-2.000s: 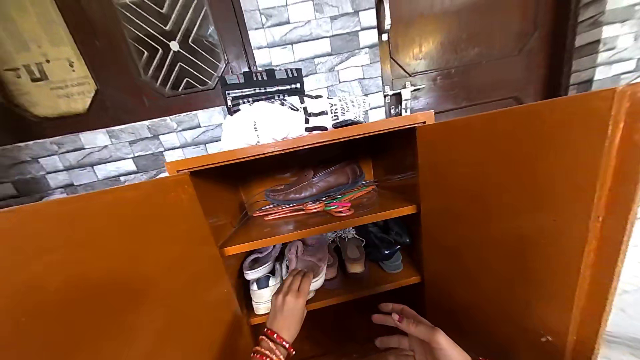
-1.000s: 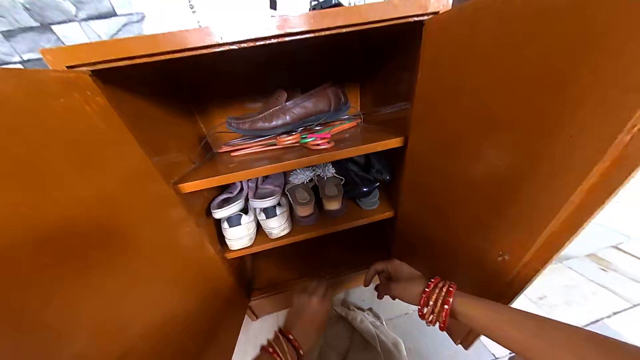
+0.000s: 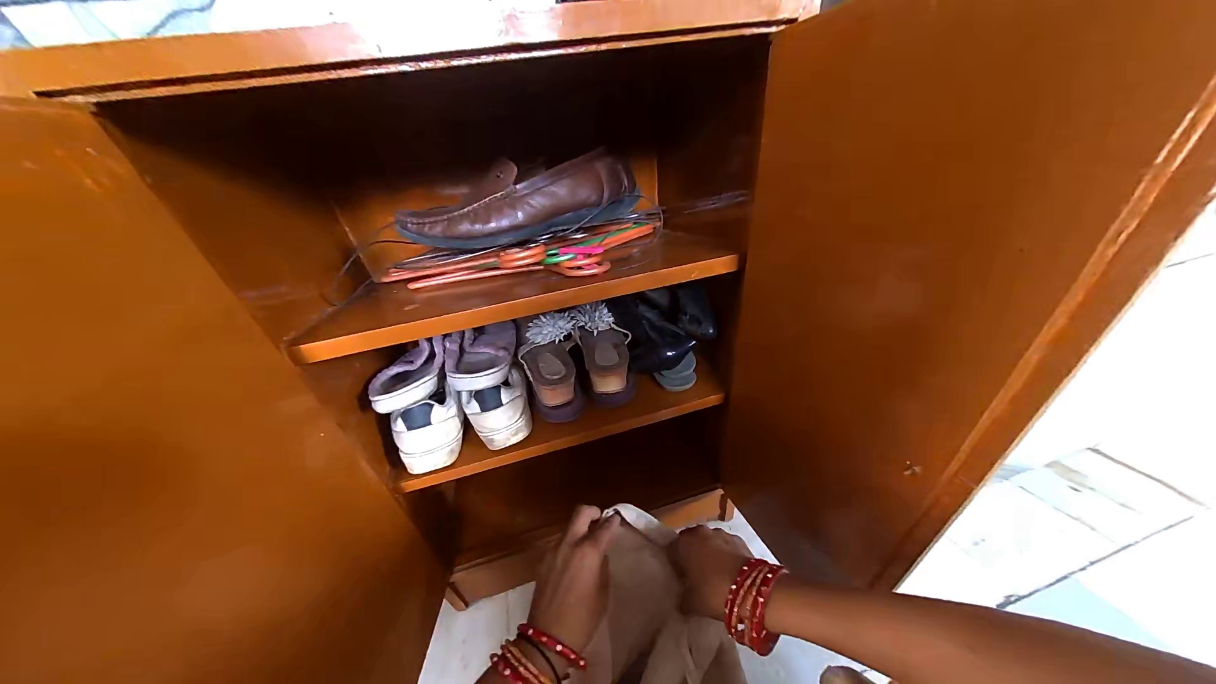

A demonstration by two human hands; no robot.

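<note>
My left hand [image 3: 575, 579] and my right hand [image 3: 708, 565] both grip a beige cloth [image 3: 641, 579] low in front of the wooden cabinet, one at each side of it. What the cloth is cannot be told. Above them, the middle shelf holds white sneakers [image 3: 427, 432] with purple-lined shoes [image 3: 483, 353] resting on them. Beside these stand brown heeled sandals with grey pompoms [image 3: 606, 356] and shiny black shoes [image 3: 655, 337]. The upper shelf bears a brown leather loafer [image 3: 532, 201] on top of a stack of orange-red hangers [image 3: 494, 271].
The left cabinet door [image 3: 171, 408] and the right cabinet door [image 3: 912, 285] stand wide open on either side. The cabinet's bottom rail [image 3: 503, 570] lies just beyond my hands. Pale floor tiles [image 3: 1092, 532] show at the right.
Two seconds ago my left hand was at the shoes on the middle shelf; it has come down to the cloth. My right hand has closed on the cloth too. The view has tilted down.
</note>
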